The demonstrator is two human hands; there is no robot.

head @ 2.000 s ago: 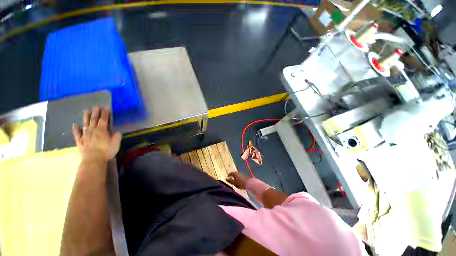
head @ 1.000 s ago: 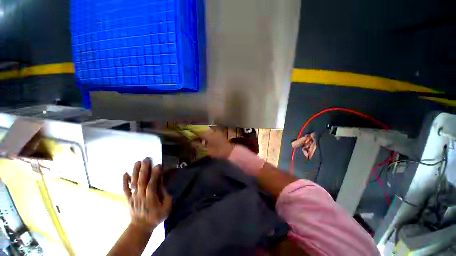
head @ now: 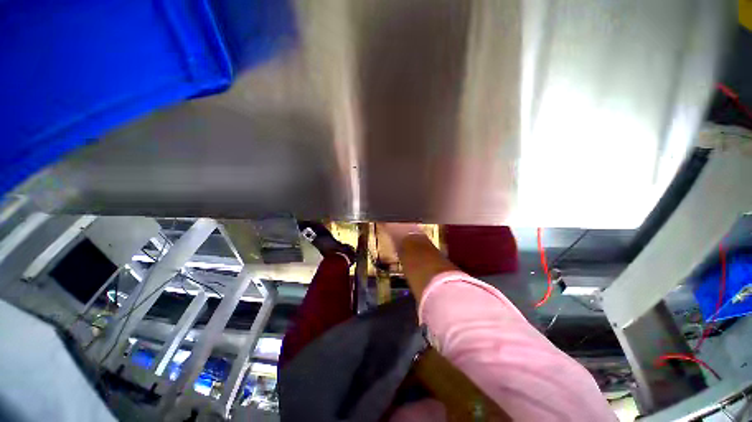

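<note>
My right hand (head: 397, 231) reaches from a pink sleeve under the front edge of the metal table (head: 412, 107). The table edge covers most of the hand, and its fingers and anything in them cannot be made out. Pale yellow slats or material (head: 383, 260) show in small patches beside and below the hand, under the table edge. My left hand is not in view.
A blue crate (head: 99, 74) stands on the table at the upper left. White metal frames (head: 194, 288) are at the lower left. A machine leg (head: 676, 231) and red hoses (head: 542, 268) are at the right. My dark apron and dark red trouser legs fill the lower middle.
The view has moved down and close to the metal table. My left hand and the white template have left the picture. My right hand has gone further under the table edge.
</note>
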